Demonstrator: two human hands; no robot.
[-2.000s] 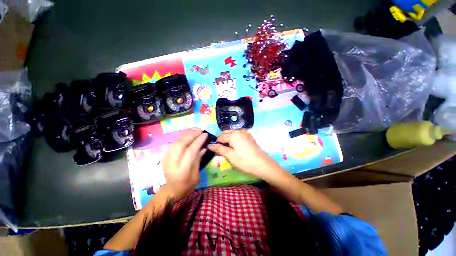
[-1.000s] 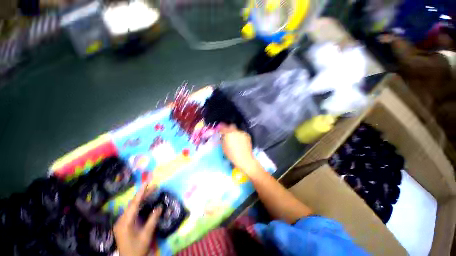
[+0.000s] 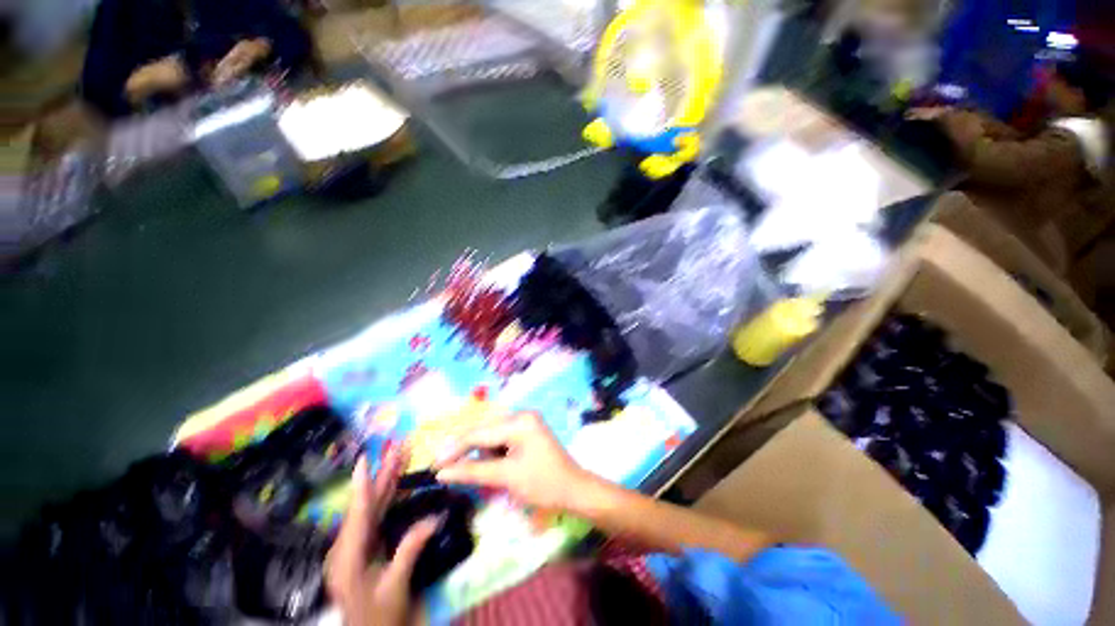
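The frame is blurred. A black housing (image 3: 443,533) lies at the front left of the cartoon-printed board (image 3: 666,428). My left hand (image 3: 377,550) is at its left side, thumb and fingers around its edge. My right hand (image 3: 520,462) is just above and right of the housing, fingertips bent together near its top edge; whether they pinch something small cannot be told. More black housings (image 3: 147,526) are clustered at the left. A dark-red pile (image 3: 477,308) and a black soft heap (image 3: 575,312) lie at the board's back edge, with small black pieces (image 3: 605,397) below the heap.
A clear plastic bag (image 3: 685,287) and yellow squeeze bottle (image 3: 778,330) are right of the board. An open carton (image 3: 801,489) with black pieces is at lower right. A yellow-and-blue fan (image 3: 654,80), white bundles (image 3: 819,202) and a grey box (image 3: 248,153) stand behind. Other people's hands (image 3: 159,80) show top left.
The view has swung right since the first frame. My left hand is now at a housing. My right hand reached to the black heap, then came back left to the housing.
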